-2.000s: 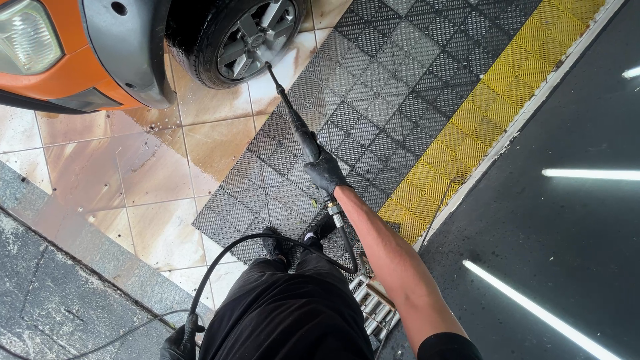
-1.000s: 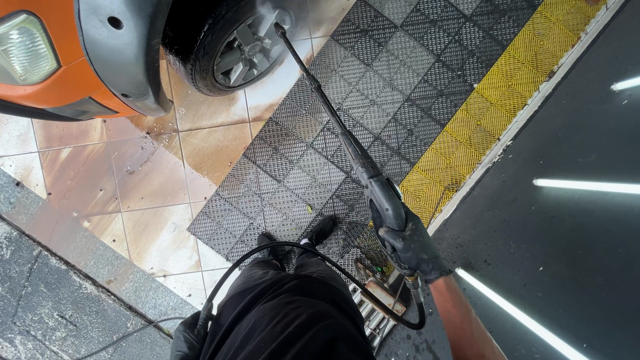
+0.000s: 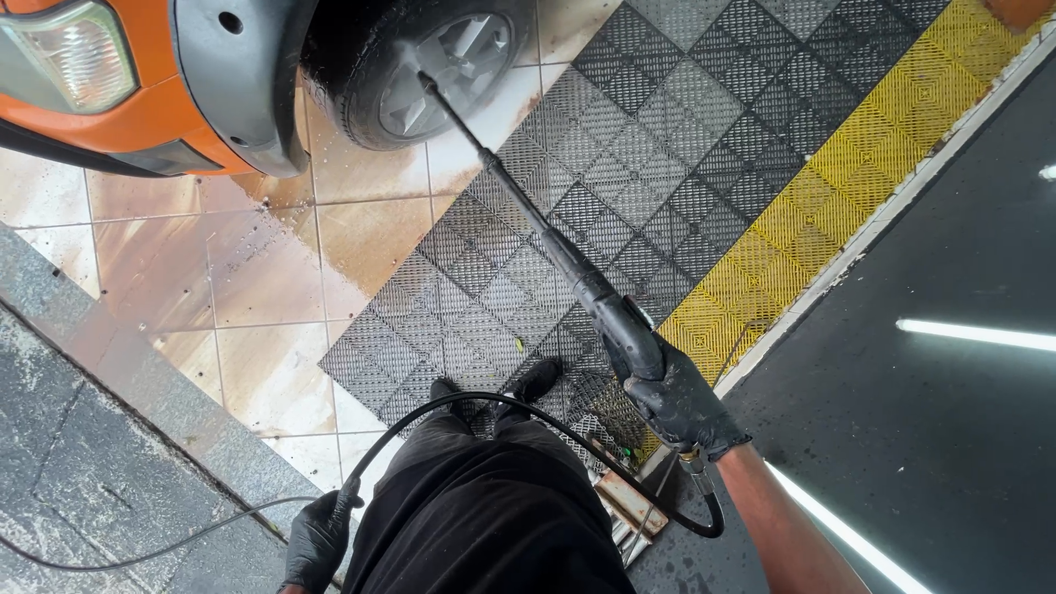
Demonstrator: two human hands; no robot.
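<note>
My right hand (image 3: 681,400), in a black glove, grips the handle of a black pressure washer gun (image 3: 602,301). Its long lance points up and left, with the nozzle tip in front of the wheel (image 3: 445,78) of an orange car. Spray mist shows over the spokes. From the fitting under the gun's handle a black hose (image 3: 487,398) arcs across my body. My left hand (image 3: 322,528), also in a black glove, is closed around that hose at the lower left.
The car's grey fender trim (image 3: 243,91) and headlight (image 3: 70,58) are at the upper left. Wet, muddy tiles (image 3: 264,289) border the grey grid mat (image 3: 495,289) and its yellow edge strip (image 3: 784,256). A metal rack (image 3: 631,503) stands beside my legs, near a glossy dark surface (image 3: 932,412).
The left hand has come further into view with the hose. Since two seconds ago the right hand and gun have moved to the right and appear larger; the nozzle remains near the wheel.
</note>
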